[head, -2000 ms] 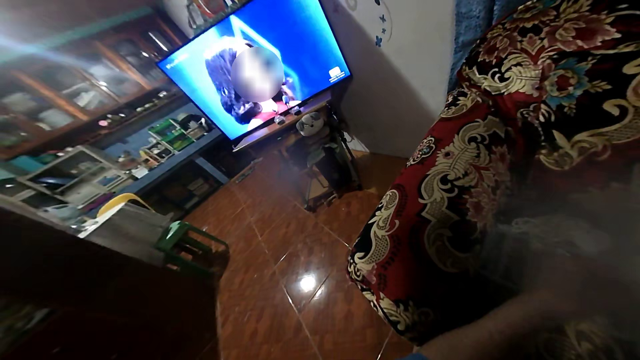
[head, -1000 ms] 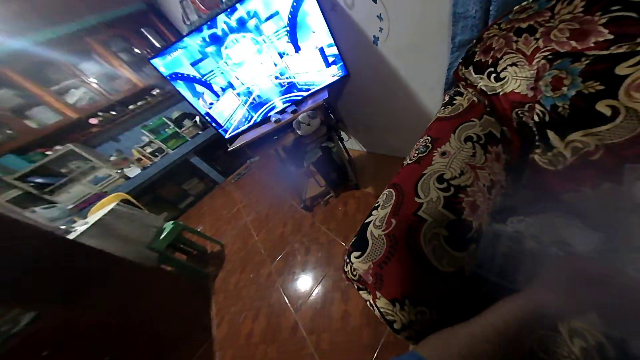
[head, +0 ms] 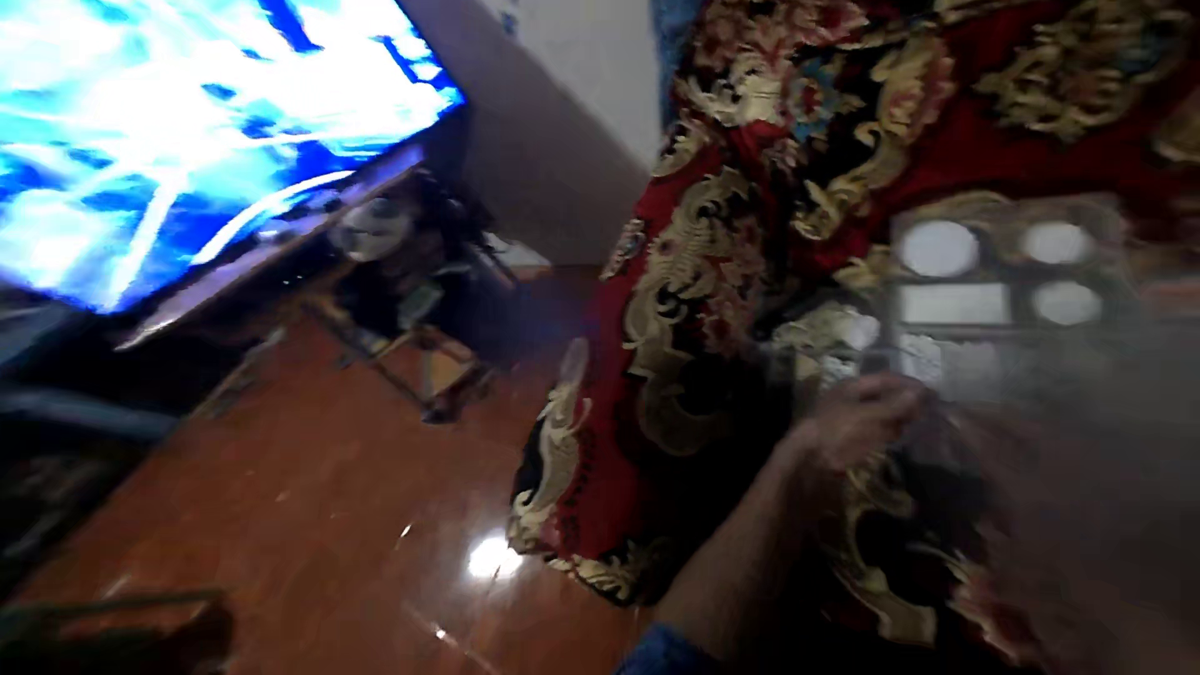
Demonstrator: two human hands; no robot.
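Observation:
My left hand (head: 867, 417) is over the seat of a sofa with a patterned red, black and gold cover (head: 694, 281). Its fingers are curled at the near edge of a clear plastic case (head: 1022, 272), which shows white round and rectangular shapes. The case's lower left part is blurred, and whether the fingers grip it cannot be told. Pale, blurred small shapes (head: 825, 328) show beside the fingertips. A grey haze covers the lower right of the view. My right hand is not visible.
A lit television (head: 206, 122) stands at the upper left. Below it, a round-faced object (head: 375, 230) sits with a small stand (head: 422, 366) on the shiny tiled floor (head: 309, 525). A green stool (head: 112, 609) is partly visible at the lower left.
The view has shifted towards the sofa. My left hand and the clear case now show, where earlier only a forearm and dim haze were distinct. The television picture has changed.

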